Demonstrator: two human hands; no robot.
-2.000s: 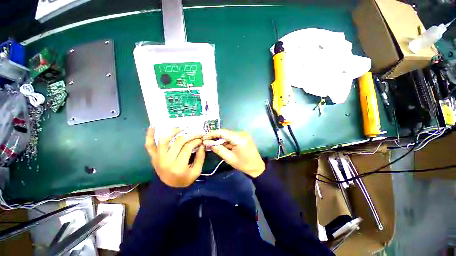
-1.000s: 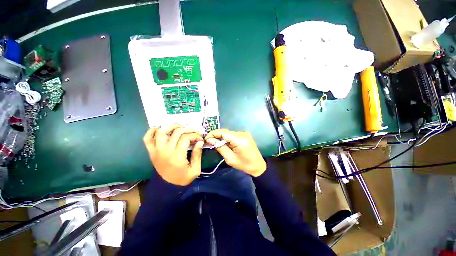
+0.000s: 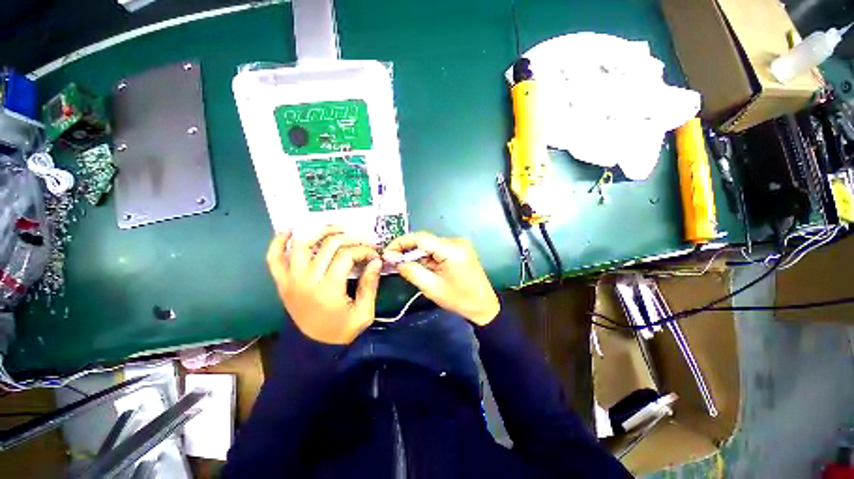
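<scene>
The white housing [image 3: 257,140] lies open side up on the green bench, with two green circuit boards [image 3: 323,128] in its upper and middle area. A small PCB [image 3: 392,225] sits at its lower right corner. My left hand [image 3: 328,281] lies over the housing's lower edge, its thumb and fingertips closed at the corner. My right hand [image 3: 445,274] pinches the white cable [image 3: 410,256] there, and its loop hangs toward my lap. The fingertips of both hands meet and hide the cable's end. A metal column [image 3: 316,30] projects from the housing's far end.
A grey mounting plate [image 3: 165,145] lies left, beside loose screws and bags. To the right are a yellow screwdriver [image 3: 529,150], dark pliers [image 3: 516,224], a crumpled white bag [image 3: 599,103], another yellow screwdriver [image 3: 695,182] and a carton [image 3: 730,65]. Metal bars stand in a lower carton [image 3: 721,374].
The view has shifted slightly, so the housing and bench items appear a little higher and further left. Both hands remain at the housing's lower corner, with only small finger movements.
</scene>
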